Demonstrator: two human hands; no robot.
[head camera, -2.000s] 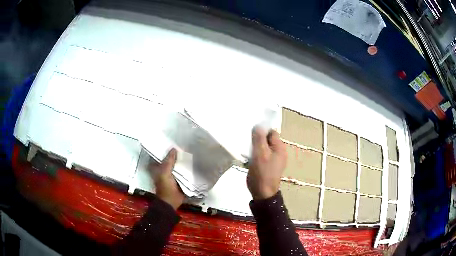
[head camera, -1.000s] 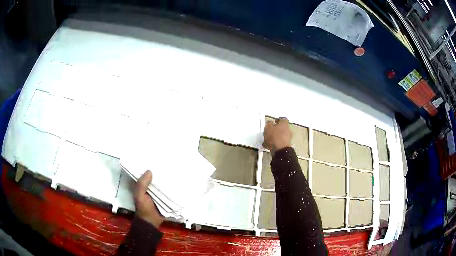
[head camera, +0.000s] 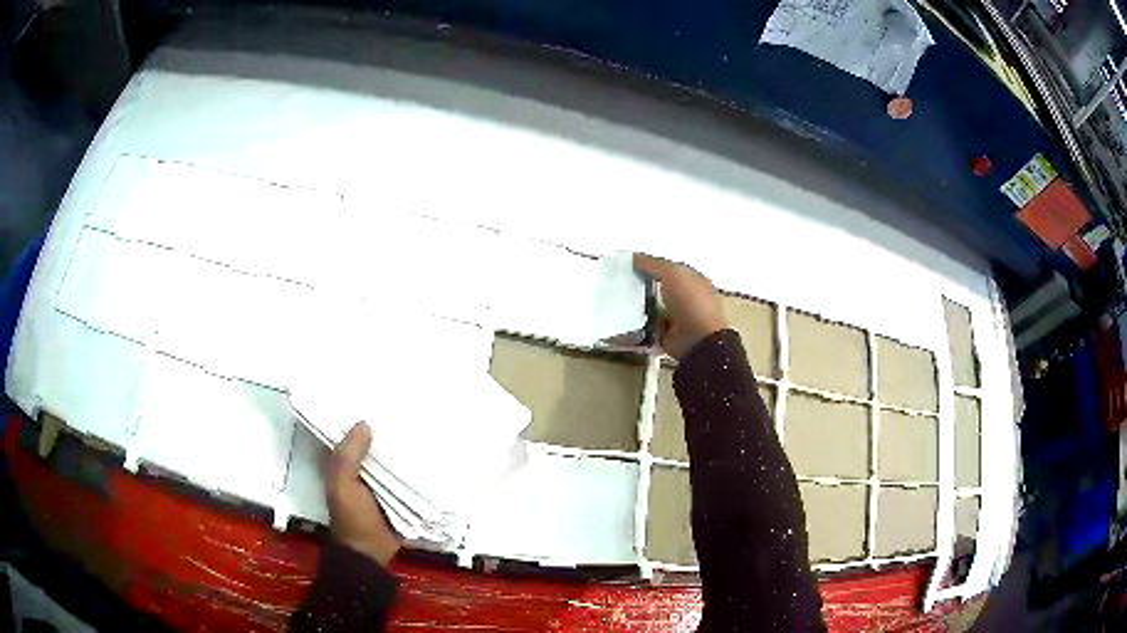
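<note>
A wide white sheet (head camera: 371, 136) lies on the bed, with faint cut outlines on its left part. At the right, a thin white waste skeleton (head camera: 784, 359) frames open rectangles with tan-grey backing (head camera: 826, 430). My left hand (head camera: 358, 495) holds a fanned stack of white die-cut pieces (head camera: 420, 433) over the sheet near the front edge, thumb at the left side. My right hand (head camera: 680, 305) grips the right edge of a white piece (head camera: 581, 293), which is lifted a little at that edge, above an open rectangle. Some fingers are hidden behind the piece.
A red, film-wrapped front edge (head camera: 556, 606) runs below the sheet. The dark blue press (head camera: 618, 62) stands behind, with a white paper (head camera: 850, 40), an orange notice (head camera: 1053, 213) and a red button (head camera: 981, 165).
My right hand has taken hold of the piece's right edge and lifted it. My left hand keeps the stack at nearly the same place. The view has shifted slightly.
</note>
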